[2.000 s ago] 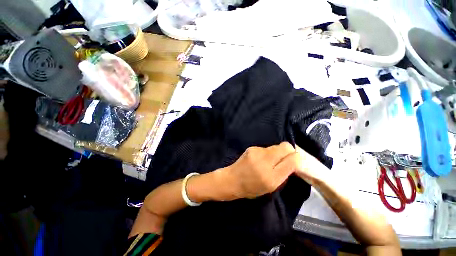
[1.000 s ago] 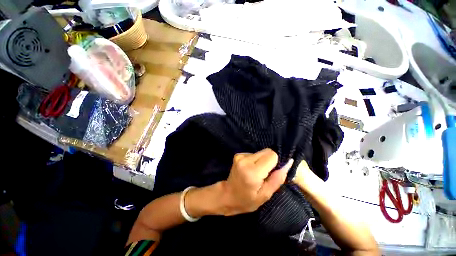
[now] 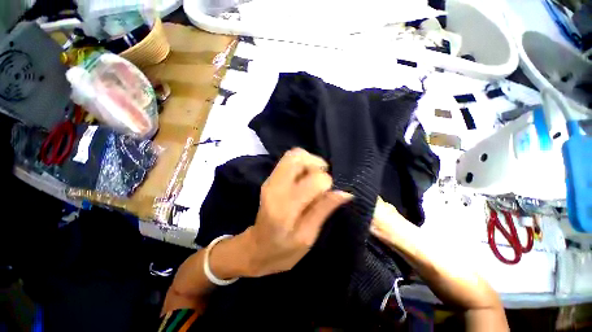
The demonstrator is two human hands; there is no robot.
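A black, finely striped garment point(image 3: 344, 133) lies bunched on the white table and hangs over its front edge. My left hand point(image 3: 295, 204), with a pale bangle on the wrist, is over the left part of the cloth. Its fingers are curled, the thumb tip near a ribbed fold; whether it pinches thread or cloth cannot be told. My right hand point(image 3: 389, 227) grips the garment from the right side, its fingertips hidden behind the fold. A thin white cord point(image 3: 393, 299) hangs at the garment's lower right edge.
Red-handled scissors point(image 3: 509, 235) lie right, beside a white sewing machine point(image 3: 503, 155) and a light blue padded object point(image 3: 579, 172). Cardboard point(image 3: 185, 84) at left bears plastic bags point(image 3: 117, 94) and a tan ring-shaped roll point(image 3: 148, 48). A grey box with a round grille point(image 3: 29, 71) stands far left.
My left hand has moved up and left, away from my right hand, and its fingers have loosened from the fold. The garment has been turned and rebunched. The view has shifted slightly.
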